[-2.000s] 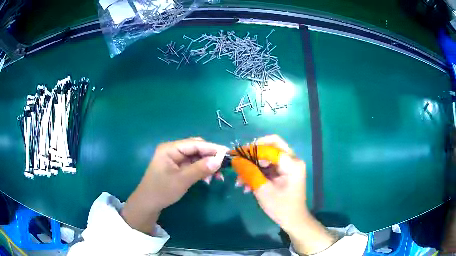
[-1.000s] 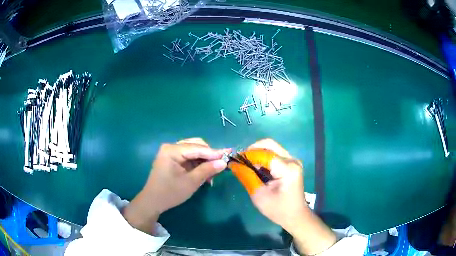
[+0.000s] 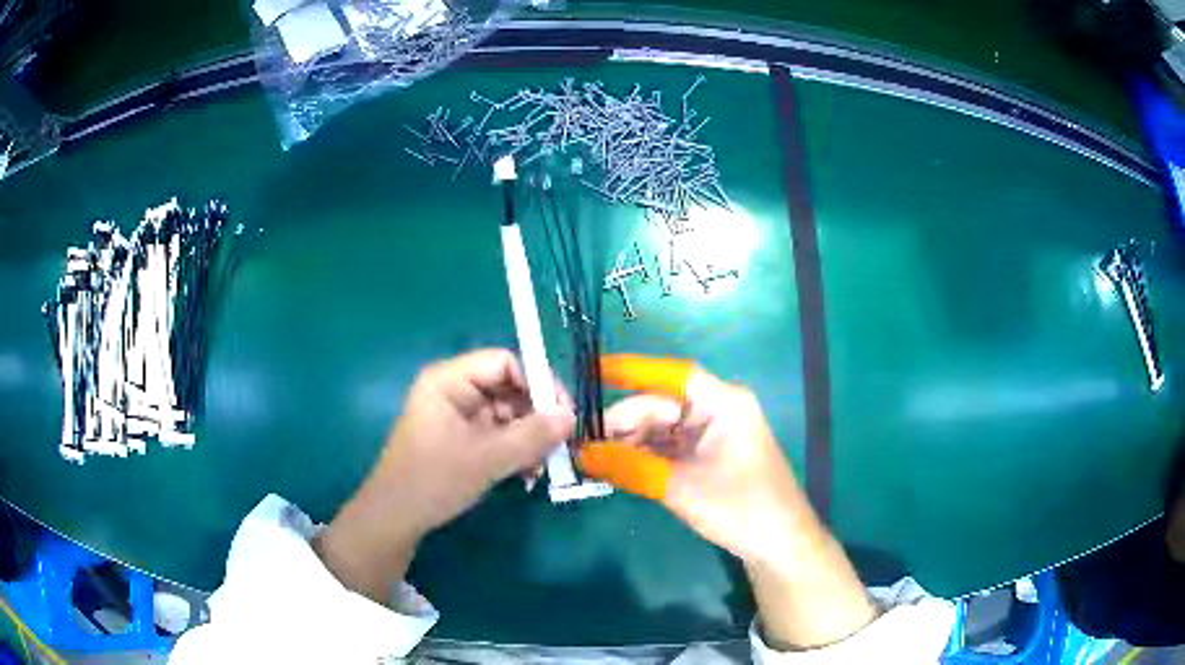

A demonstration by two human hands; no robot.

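A wire harness [image 3: 522, 299] stands out from my hands at the centre: a white strip with a small white end at the top and a wider white connector [image 3: 580, 492] at the bottom. Black lead wires [image 3: 581, 312] run beside the strip. My left hand [image 3: 484, 418] grips the strip's lower part between thumb and fingers. My right hand [image 3: 682, 435], with orange covers on thumb and forefinger, is at the lower part of the black wires; whether it pinches them is unclear.
A dense harness pile [image 3: 137, 331] lies at left. Grey pin-like pieces [image 3: 637, 143] lie heaped at top centre, a few nearer. A clear plastic bag [image 3: 351, 65] is at top left. Another harness [image 3: 1140, 318] lies at far right. A dark stripe [image 3: 808, 286] crosses the green bench.
The harness, earlier mostly hidden between my hands, now shows at length with its connector downward. My right fingers have spread and lowered slightly. The far-right harness appeared after the oldest frame.
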